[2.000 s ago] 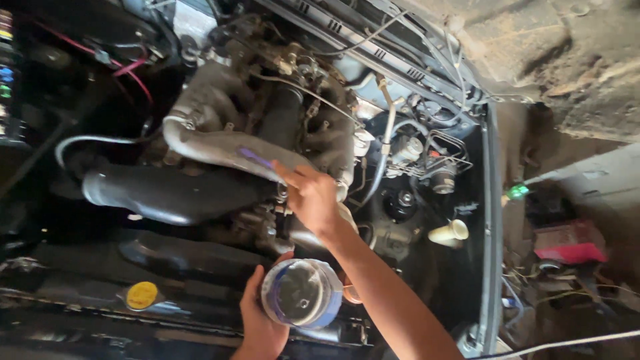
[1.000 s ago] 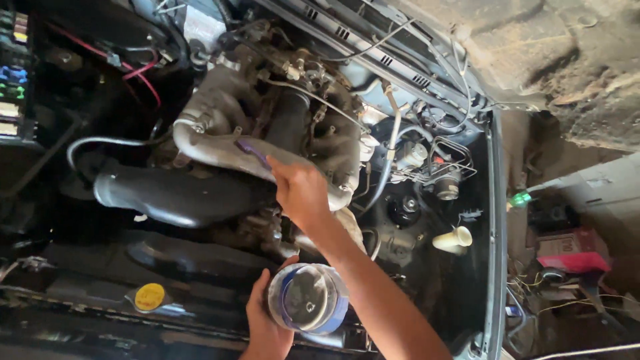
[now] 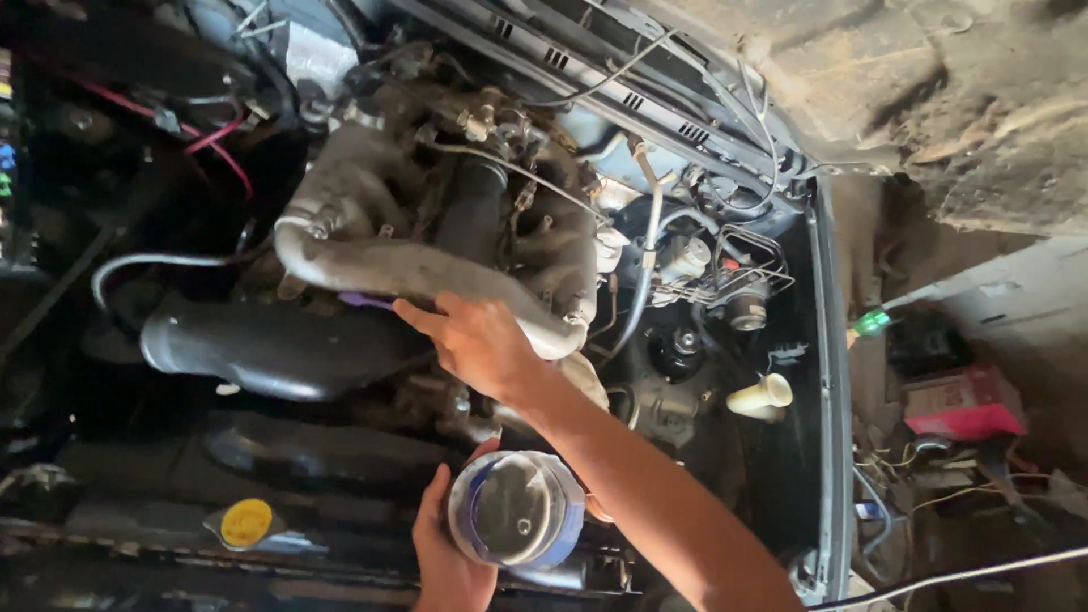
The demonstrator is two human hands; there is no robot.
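Observation:
My left hand [image 3: 450,540] grips a round plastic tub [image 3: 516,510] from its left side, its open top facing me, with greyish liquid inside. My right hand [image 3: 476,344] holds a thin purple brush or stick [image 3: 365,299], whose far end lies along the lower edge of a grey curved metal intake pipe [image 3: 408,268] on the engine. Whether its tip touches the pipe cannot be told. Just below the brush is a wide black air duct [image 3: 297,348].
A yellow cap [image 3: 246,522] sits at lower left. Right of the engine are metal brake lines [image 3: 752,259] and a cream plastic cup-like part [image 3: 761,395]. The grey fender edge [image 3: 833,382] runs down the right, with a red box [image 3: 965,401] beyond it.
My right hand has moved the purple brush from the face of the curved pipe to its lower edge. My left hand still holds the tub below.

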